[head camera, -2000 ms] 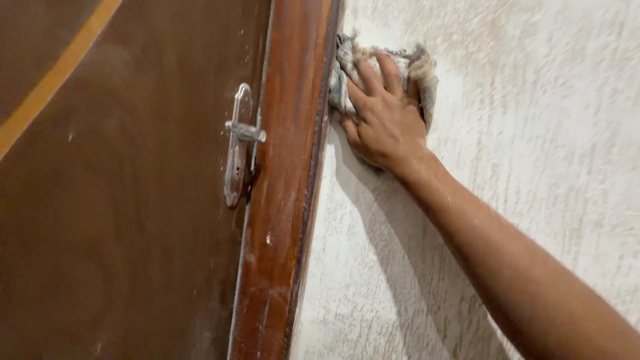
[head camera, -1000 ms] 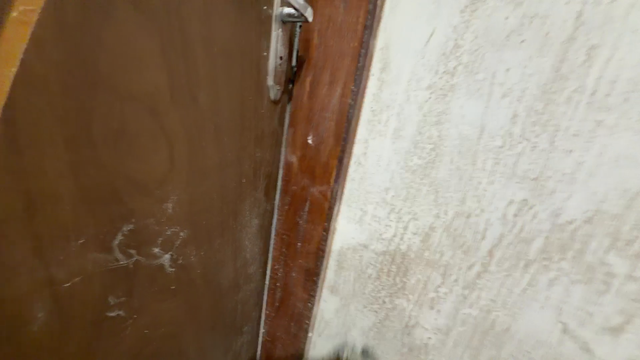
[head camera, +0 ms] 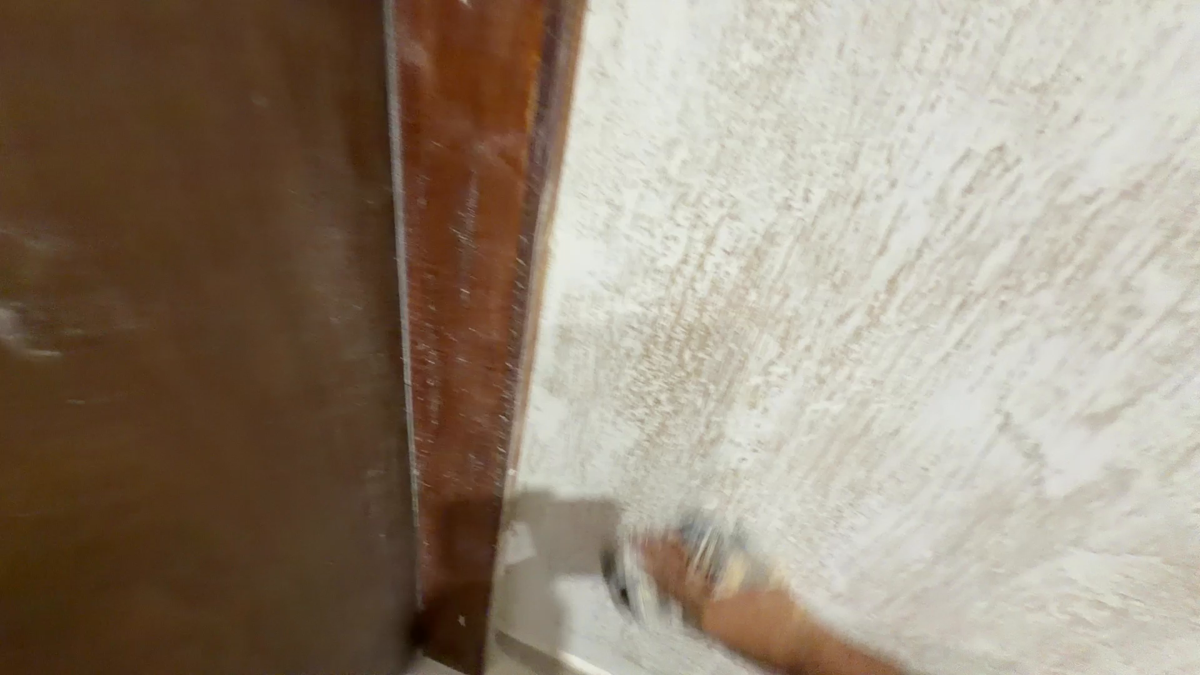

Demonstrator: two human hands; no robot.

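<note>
At the lower middle, blurred by motion, my right hand (head camera: 689,586) is closed on a crumpled grey and whitish cloth (head camera: 722,548), low on the textured white wall (head camera: 844,328). Parts of the cloth show on both sides of the fingers. The forearm comes in from the bottom edge. A shadow lies on the wall left of the hand and reaches the reddish-brown wooden door frame (head camera: 464,281). My left hand is out of view.
A dark brown door (head camera: 197,337) with whitish smudges fills the left side. At the bottom, a pale baseboard (head camera: 548,656) meets the wall beside the foot of the frame. The wall has brownish, streaky patches.
Two seconds ago my right hand pressed the cloth on the wall beside the door handle; it is now near the wall's foot. The view has tilted down, and the handle is out of sight.
</note>
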